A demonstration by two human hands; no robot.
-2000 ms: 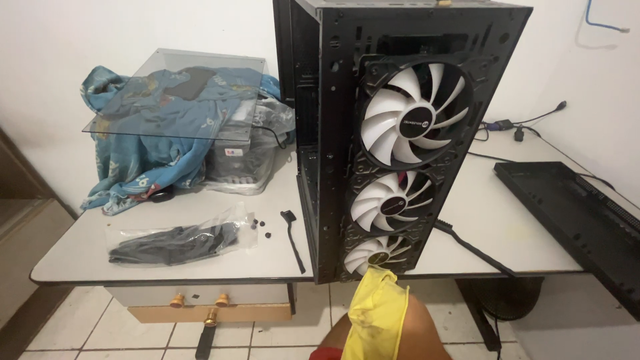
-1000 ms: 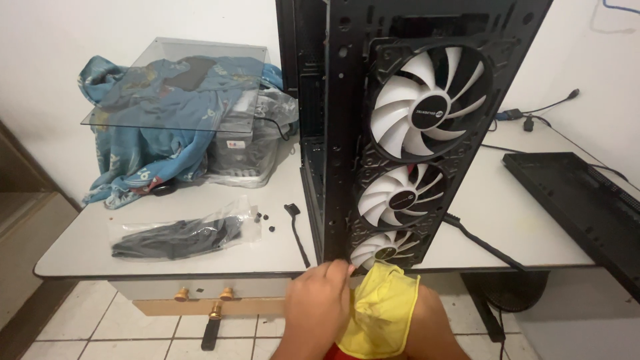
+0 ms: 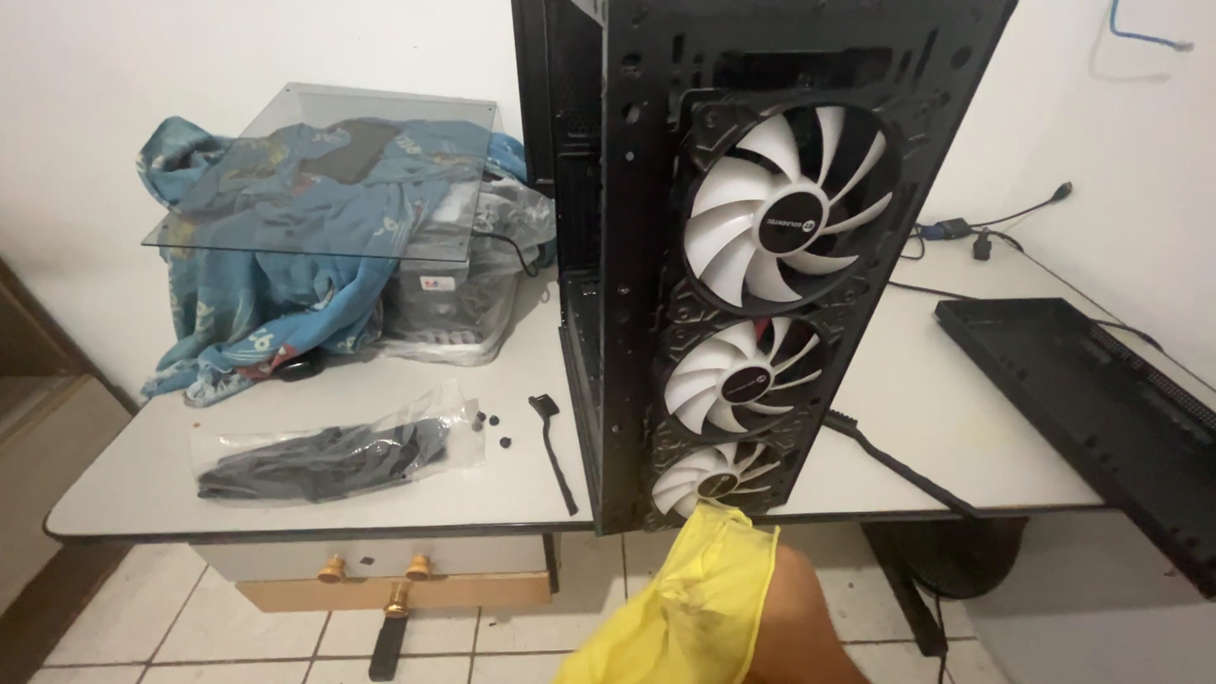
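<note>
A yellow cloth (image 3: 708,598) with a dark smudge covers most of my right hand (image 3: 807,617); bare skin shows along its right side, and the fingers are hidden. The cloth's tip touches the hub area of the lowest white-bladed fan (image 3: 703,480). Above it, the middle fan (image 3: 744,385) and the top fan (image 3: 790,220) are mounted in the same upright black computer case (image 3: 632,380), at the table's front edge. My left hand is out of view.
On the table (image 3: 123,475) at left lie a bag of black parts (image 3: 332,461), small black pieces (image 3: 504,442), a small black brush (image 3: 555,456) and a glass panel (image 3: 313,180) over blue fabric (image 3: 275,313). Right: a long black brush (image 3: 902,465), a black panel (image 3: 1054,408) and cables (image 3: 950,230).
My left hand, beside the cloth at the lowest fan one second ago, has left the view. The cloth is still at that fan.
</note>
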